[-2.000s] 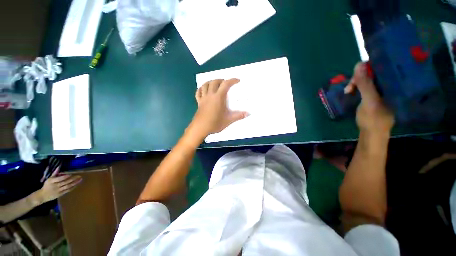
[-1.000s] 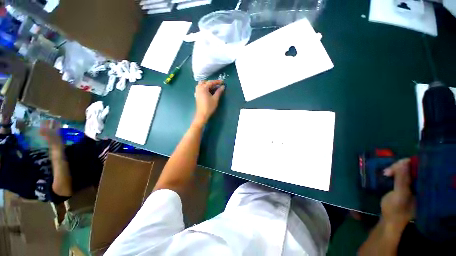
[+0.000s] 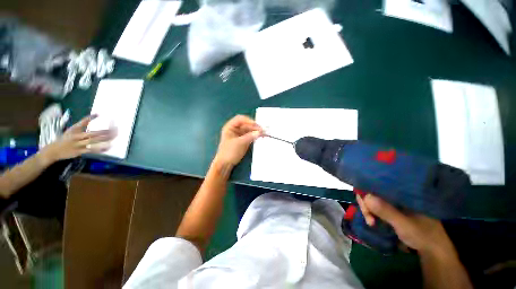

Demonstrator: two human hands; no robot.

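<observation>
My right hand (image 3: 390,217) grips the dark blue cordless drill driver (image 3: 385,169), which lies sideways over the white panel (image 3: 283,163). Its long thin bit (image 3: 279,138) points left. My left hand (image 3: 240,135) pinches at the bit's tip, above the panel's left edge. Any screw between the fingertips is too small to make out. The panel lies flat at the table's front edge, its right part covered by the drill.
A white panel with a dark cut-out (image 3: 294,56) lies beyond. The screw pile (image 3: 227,73), clear bag (image 3: 218,42) and yellow-green screwdriver (image 3: 155,69) are at back left. Another person's hand (image 3: 85,138) touches a white panel (image 3: 125,110) at left. A white panel (image 3: 471,132) lies right.
My left hand has moved from the screw pile to the bit tip. My right hand has brought the drill left over the panel. The other person's hand has reached onto the left panel.
</observation>
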